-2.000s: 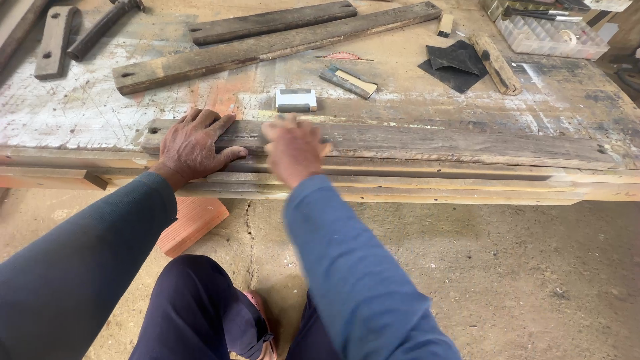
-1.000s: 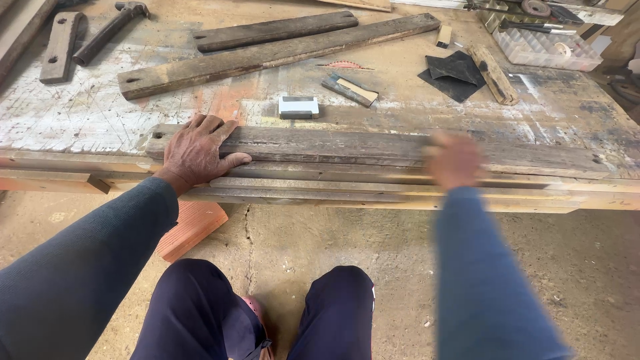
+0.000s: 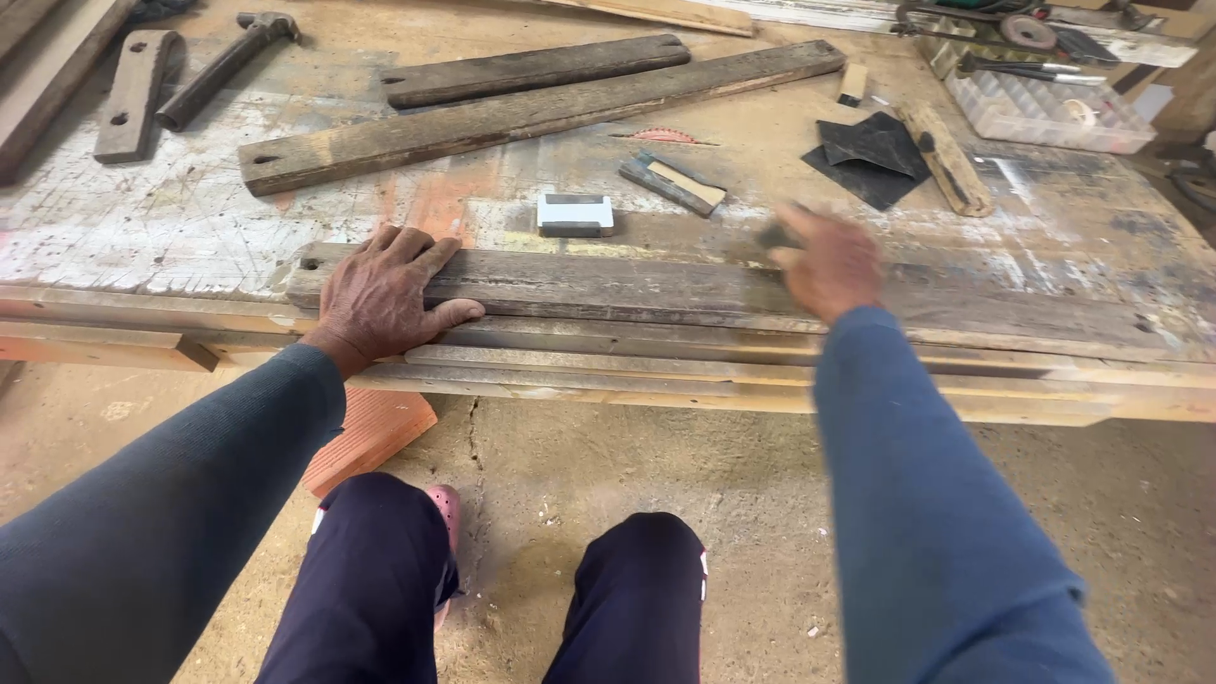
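A long weathered wooden board (image 3: pixel 608 285) lies along the front edge of the workbench, with a hole near each end. My left hand (image 3: pixel 394 290) presses flat on its left part, fingers over the top face and thumb along the board. Over the right half, my right hand (image 3: pixel 831 261) is blurred, its fingers around a small dark block or pad (image 3: pixel 781 236) whose exact kind I cannot tell. Behind the board sit a white and grey block (image 3: pixel 576 216) and a worn block with a tan face (image 3: pixel 673 182).
Farther back on the workbench (image 3: pixel 532 180) lie two weathered boards (image 3: pixel 541 114), a hammer (image 3: pixel 228 68), a short holed wooden piece (image 3: pixel 136 95), black abrasive sheets (image 3: pixel 866 157) and a plastic compartment box (image 3: pixel 1050 109). A red saw blade (image 3: pixel 665 136) pokes through the top.
My right hand was beside my left hand two seconds ago, then farther right along the board, and is now a little raised over its right half. My left hand has stayed on the board.
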